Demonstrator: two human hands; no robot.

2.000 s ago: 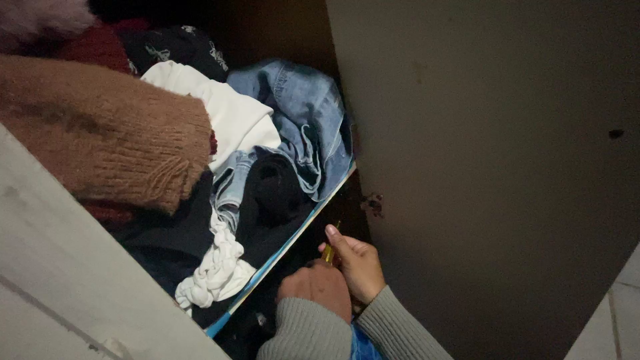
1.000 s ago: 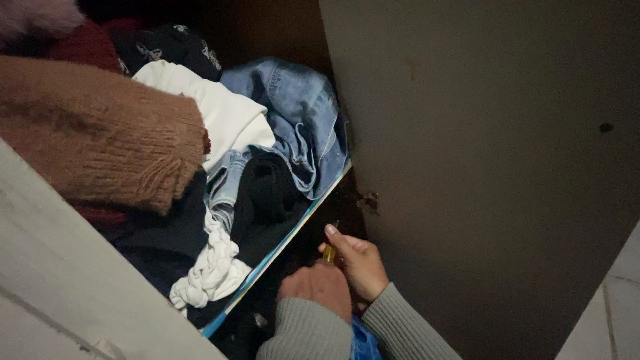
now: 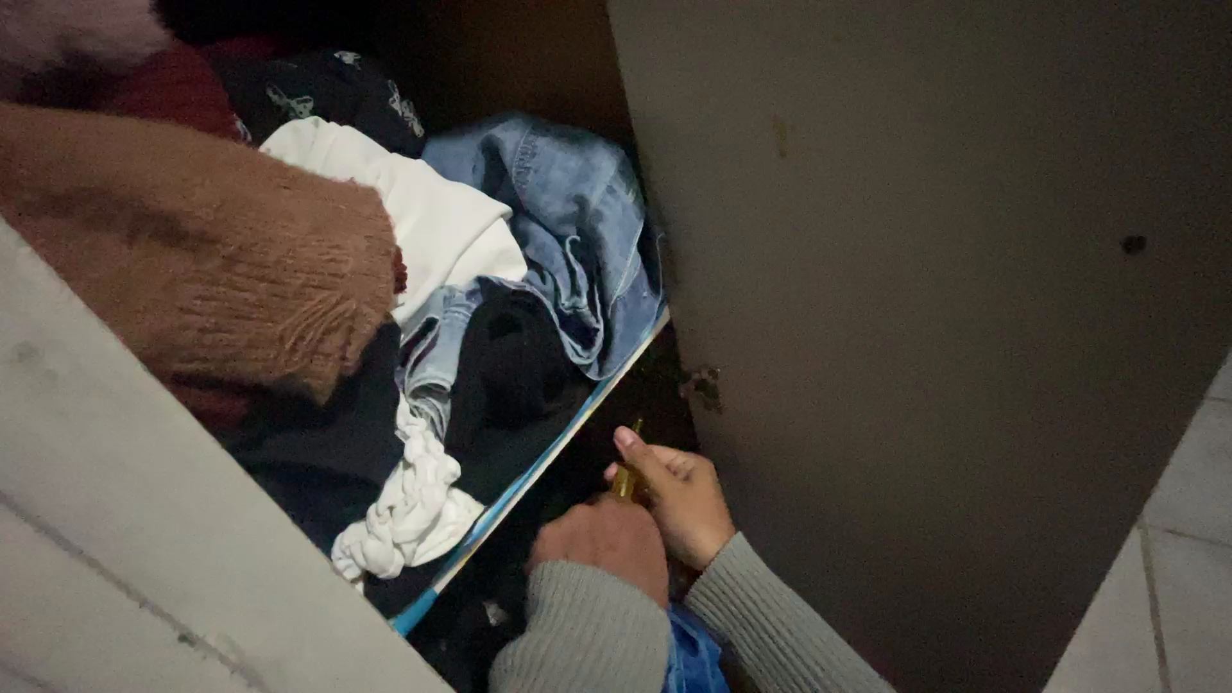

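Near the bottom centre, my left hand (image 3: 608, 541) is closed around the lower part of a small yellow, partly see-through tool (image 3: 625, 482). My right hand (image 3: 685, 502) pinches the upper part between thumb and fingers, and a thin yellowish tip shows above the thumb. The two hands are close together, just outside the thin edge of a shelf board (image 3: 539, 472). Fingers and palm of the left hand are mostly hidden, as is the tool's lower end. Blue fabric (image 3: 695, 654) lies between the two grey ribbed sleeves.
Behind the board lie a brown knit garment (image 3: 212, 250), white cloth (image 3: 433, 217), blue jeans (image 3: 577, 207), black clothing (image 3: 510, 356) and a knotted white cloth (image 3: 409, 510). A grey door panel (image 3: 914, 337) stands right, a pale panel (image 3: 125, 500) lower left. Floor tiles (image 3: 1155, 568) show beyond.
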